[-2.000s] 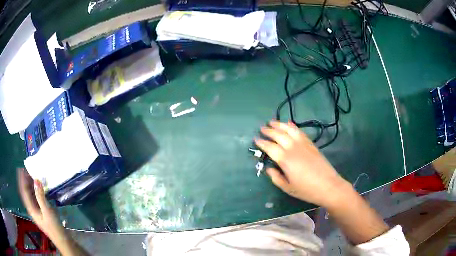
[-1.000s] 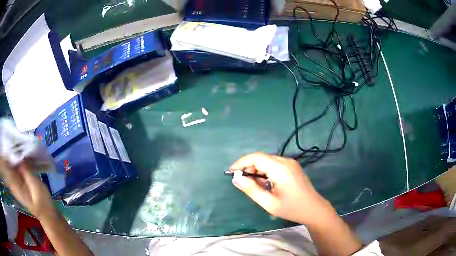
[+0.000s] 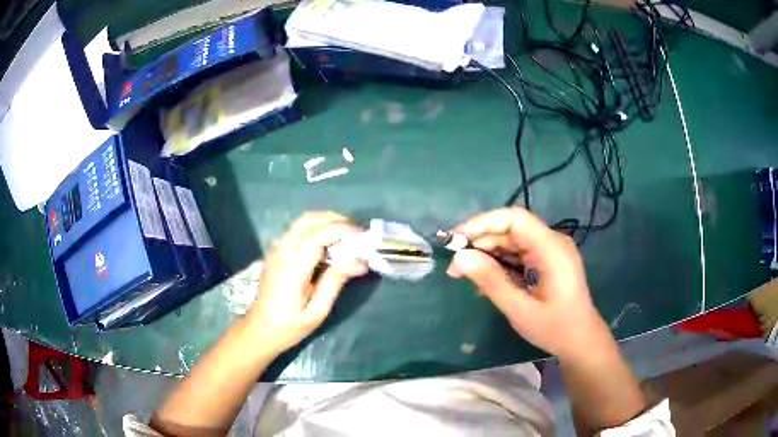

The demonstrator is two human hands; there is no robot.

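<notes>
My left hand [image 3: 299, 277] holds a device in a translucent bag [image 3: 399, 249] in front of me, its dark end facing right. The device is slightly blurred. My right hand [image 3: 533, 277] holds the black lead of a USB cable, its small metal plug [image 3: 445, 237] pointing left towards the device. A small gap shows between plug and device. A second plug end seems to hang under my right palm. The black cable bundle [image 3: 607, 128] lies behind my right hand.
Blue boxes [image 3: 102, 271] stand at the left, below a white open flap [image 3: 43, 119]. Bagged devices lie on boxes behind, one [image 3: 226, 107] left, one [image 3: 384, 30] with a cable. A ribbed black bar [image 3: 631, 75] lies among cables. Blue packs [image 3: 768, 218] sit at the far right.
My left hand has brought the bagged device from the left boxes to the middle. My right hand has moved slightly right and up with the plug. The view has shifted a little.
</notes>
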